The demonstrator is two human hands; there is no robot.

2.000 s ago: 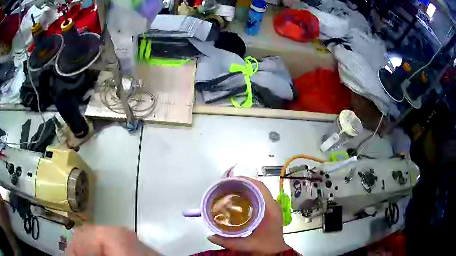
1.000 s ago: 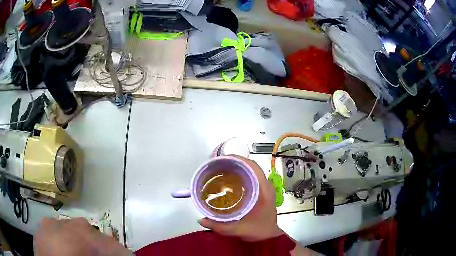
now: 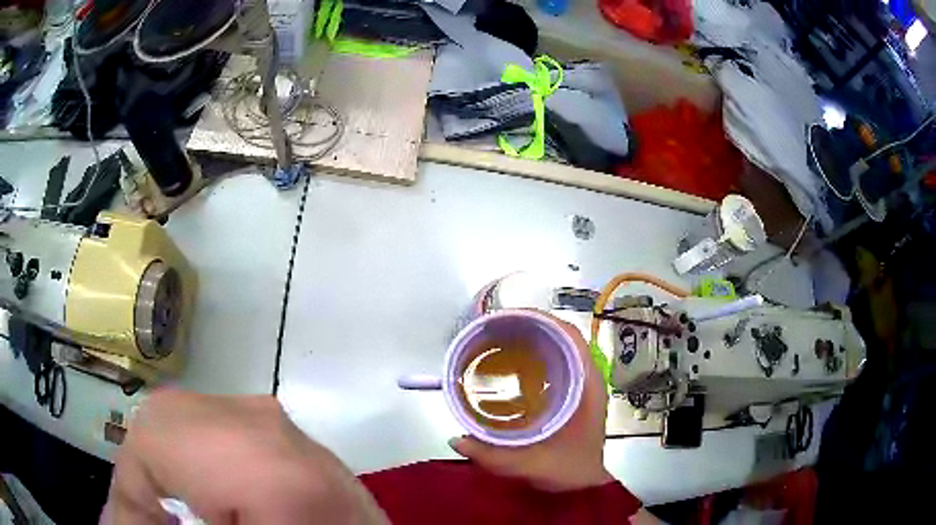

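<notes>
My right hand (image 3: 590,436) holds a lilac cup (image 3: 568,381) from its right side. The cup's side handle points left, and amber-brown liquid (image 3: 505,385) shows inside. A pale, shiny rounded thing (image 3: 503,291), possibly the flask, stands just behind the cup and is mostly hidden by it. My left hand (image 3: 231,456) is large and blurred at the lower left, apart from the cup, with its fingers bent and cut off by the bottom edge. A small whitish patch shows beneath it; I cannot tell whether it is held.
A cream sewing machine (image 3: 765,354) lies right, with an orange tube and a black phone-like rectangle (image 3: 684,420). A yellowish machine (image 3: 118,292) stands left. A white-cream tumbler (image 3: 737,224) stands behind the right machine. Grey bundles with a green tie (image 3: 534,103) and a wooden board (image 3: 385,118) lie at the back.
The view has shifted. The cup has stayed in my right hand and is further right in the picture. My left hand shows larger and higher. The pale thing behind the cup shows more.
</notes>
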